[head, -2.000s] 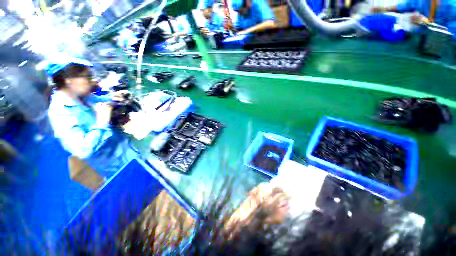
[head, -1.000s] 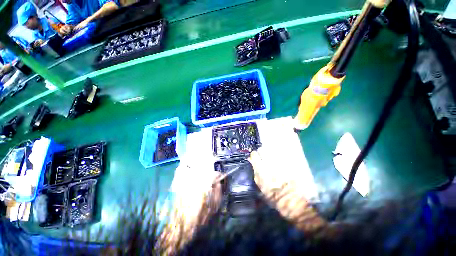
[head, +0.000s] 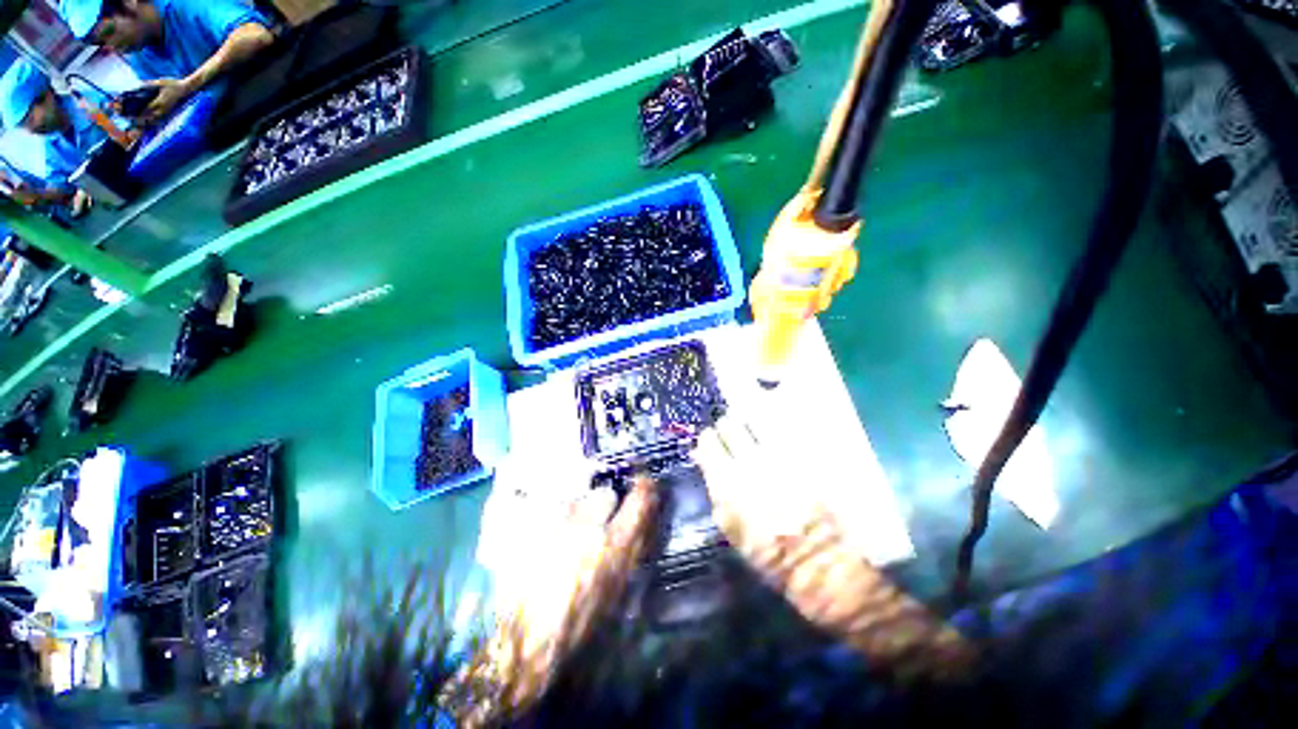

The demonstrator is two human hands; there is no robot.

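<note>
An open black housing (head: 649, 405) lies on a white mat (head: 840, 453); its far half holds small metallic and coloured parts. Its near half is darker and partly covered by my hands. My left hand (head: 605, 548) is at the housing's left side, fingers near the join of the halves; blur hides whether it grips. My right hand (head: 769, 520) is at the right side, fingertips near the far half's lower right corner; its grip is unclear. The yellow electric screwdriver (head: 800, 278) hangs above the mat's far right, tip down, touched by neither hand.
A large blue bin (head: 518, 292) of black parts stands beyond the mat, a small blue bin (head: 384, 453) of dark screws at left. Black housings (head: 214, 513) lie further left. A black cord (head: 1061, 335) hangs at right over a white scrap (head: 1008, 427). People work at far left.
The view has swung right since the first frame. Since the second, the screwdriver appears further left, nearer the housing, and my left hand's fingers have moved up to the housing's middle.
</note>
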